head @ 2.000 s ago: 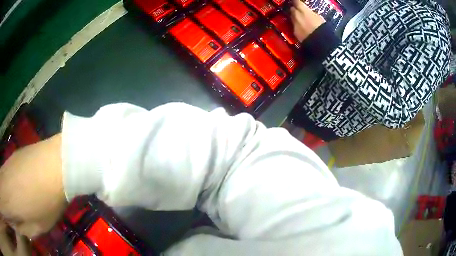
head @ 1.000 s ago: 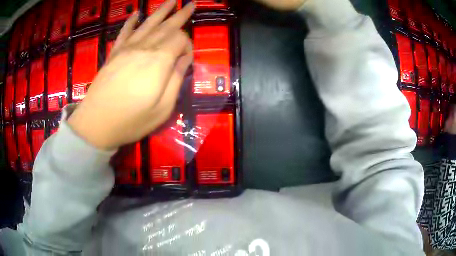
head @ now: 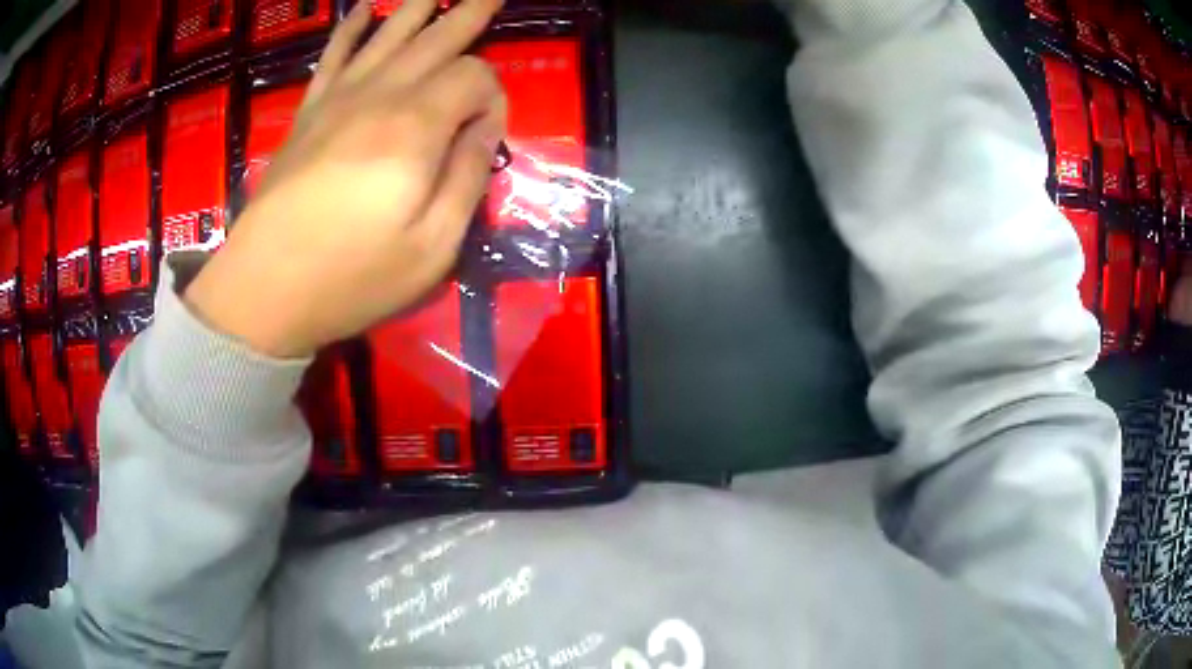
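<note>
My left hand (head: 379,170) is over the tray, back of the hand up, with its fingers reaching to the top edge. It holds a clear adhesive sheet (head: 451,356), which sticks out below and to the right of the palm with bright glare. A tiny black part (head: 501,156) shows beside the thumb. Red phone back covers (head: 549,373) lie in rows in the black plastic tray (head: 614,301). The palm hides some covers. My right hand is beyond the top edge; only its grey sleeve (head: 935,222) shows.
The dark grey bench (head: 732,261) lies between this tray and another tray of red covers (head: 1118,170) at the right. More covers extend to the far left. A person's black-and-white patterned sleeve (head: 1161,510) is at the right edge.
Two seconds ago the view faced sideways. Since one second ago, the tray has shifted slightly left and up in view, the clear sheet spreads farther right, and my right hand has left the picture.
</note>
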